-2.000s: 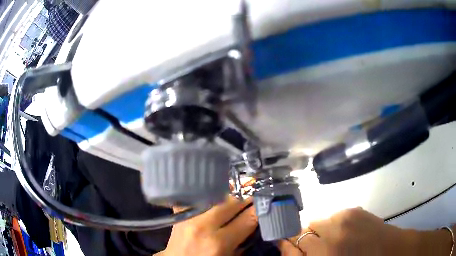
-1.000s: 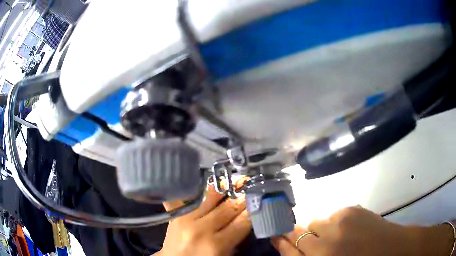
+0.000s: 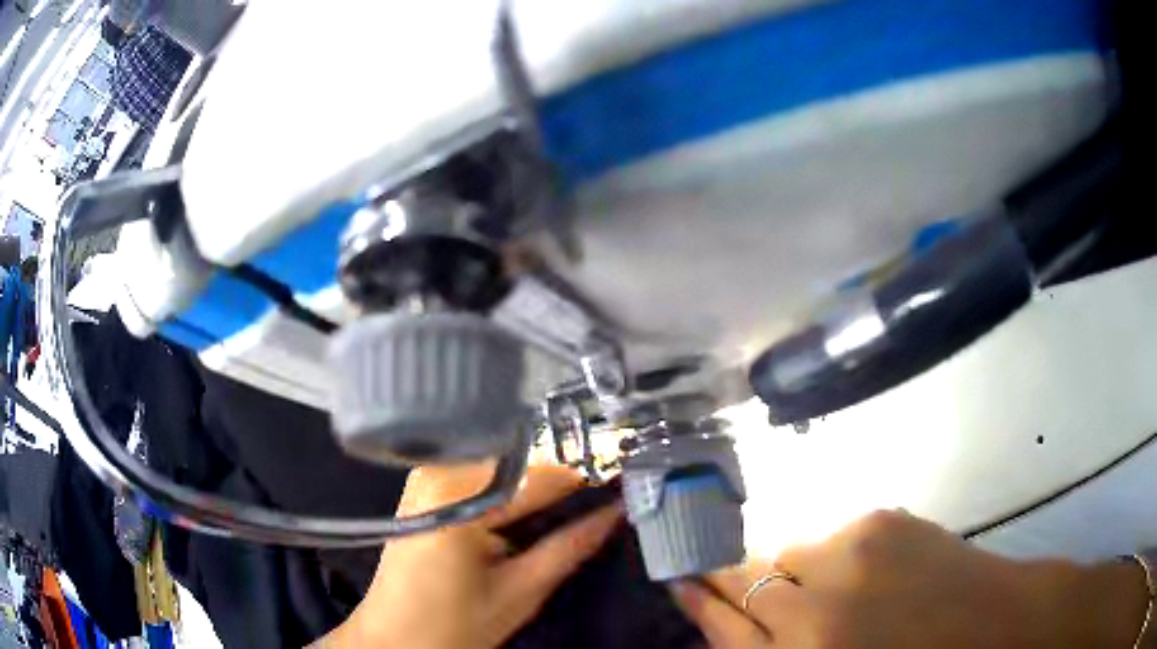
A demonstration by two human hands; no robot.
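The black garment (image 3: 586,586) lies under the sewing machine head (image 3: 812,190), between my hands and out to the left. My left hand (image 3: 463,558) lies on the cloth left of the needle area, fingers reaching toward it, partly behind the curved chrome guard (image 3: 254,522). My right hand (image 3: 844,590), with a ring, has its fingertips at the cloth's right edge, just below the small grey knob (image 3: 692,522). A larger ribbed grey knob (image 3: 429,384) is nearer the camera. The needle and presser foot are mostly hidden by metal parts and glare.
A black lamp or tube (image 3: 901,332) angles toward the needle from the right. The white machine bed (image 3: 939,444) extends right, with a dark curved seam. At far left are dark hanging cloth (image 3: 95,507) and an orange-red item (image 3: 57,609). A person in checked clothing shows at upper left.
My left hand has shifted left and its thumb has spread from the other fingers, showing more black cloth between the hands. My right hand has barely moved. The camera view has shifted slightly.
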